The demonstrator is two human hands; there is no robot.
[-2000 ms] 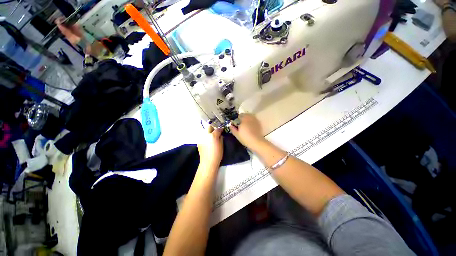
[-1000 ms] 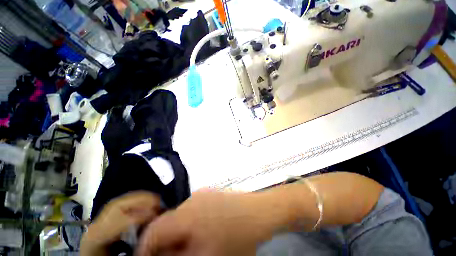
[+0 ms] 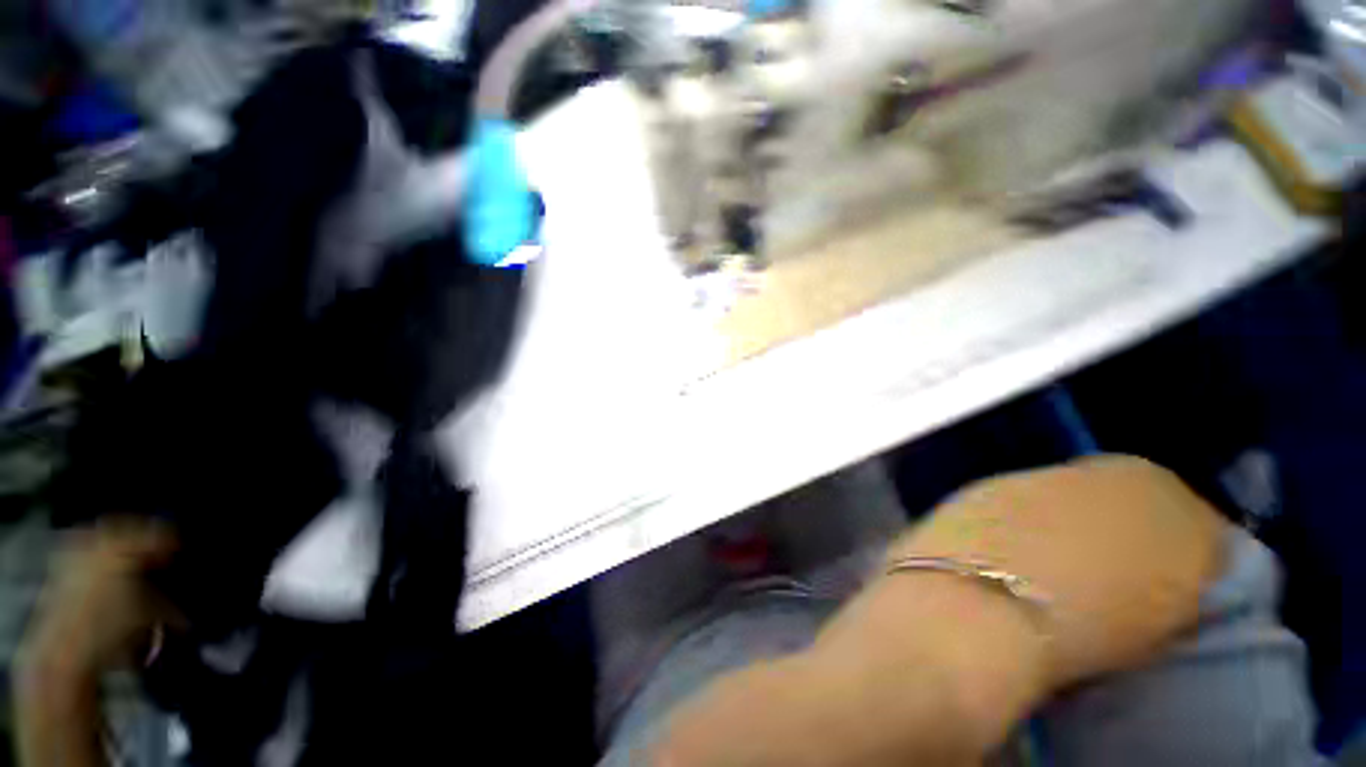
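The black garment (image 3: 240, 405) with light grey panels lies in a blurred heap left of the needle area, up to the lamp and down past the table's front left corner. My left hand (image 3: 105, 577) is small and blurred at the lower left, against the garment's dark cloth; its grip cannot be made out. My right hand (image 3: 809, 704) is cut off by the bottom edge; only its wrist side shows past a thin bracelet, its fingers hidden. The presser foot area (image 3: 719, 270) has no hand at it.
The cream sewing machine (image 3: 899, 150) stands behind the white table (image 3: 599, 465). The blue lamp (image 3: 498, 195) hangs left of its head. Dark-handled snips (image 3: 1154, 198) and a yellow bar (image 3: 1281, 158) lie right. A dark blue bin is below right.
Both hands have left the needle, crossed low in front, and are now apart, left hand farther left. The garment now spreads higher, up beside the lamp. The view has shifted and blurred.
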